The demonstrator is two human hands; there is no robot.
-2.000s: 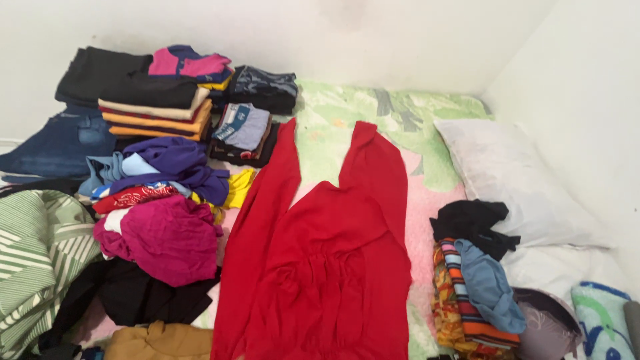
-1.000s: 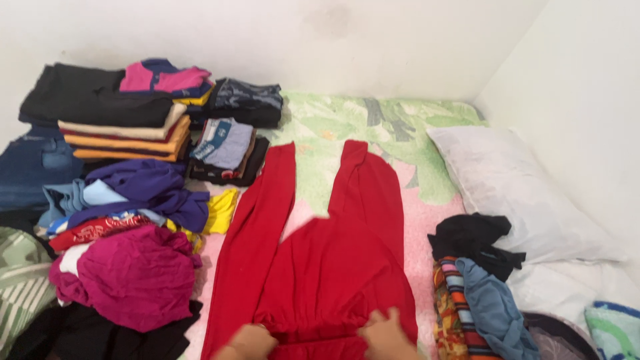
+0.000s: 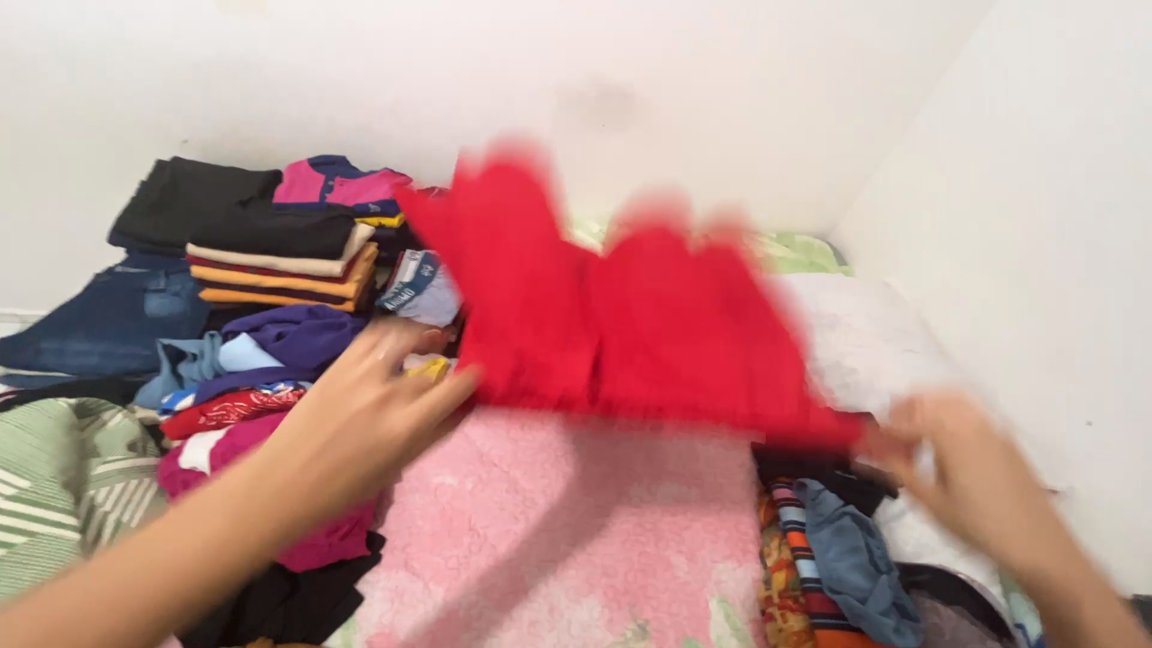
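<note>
A red long-sleeved garment (image 3: 630, 333) hangs in the air above the bed, blurred by motion, its loose upper part billowing toward the wall. My left hand (image 3: 405, 378) is at the garment's lower left edge; blur and the fingers' angle hide how firmly it grips there. At the garment's lower right corner, my right hand (image 3: 927, 441) pinches the cloth between thumb and fingers. Beneath the garment lies a pink and green patterned bedcover (image 3: 576, 522), on which a shadow falls.
Folded clothes (image 3: 279, 270) are stacked at the left, beside blue jeans (image 3: 117, 315) and a crumpled magenta garment (image 3: 333, 540). A green striped cloth (image 3: 72, 486) lies nearer. At the right are a white pillow (image 3: 873, 333) and a pile with a blue-grey cloth (image 3: 850, 558).
The red garment lay spread on the bed in both earlier frames, with both hands at its near part one second ago. Now it is up in the air, and both hands are raised and farther apart.
</note>
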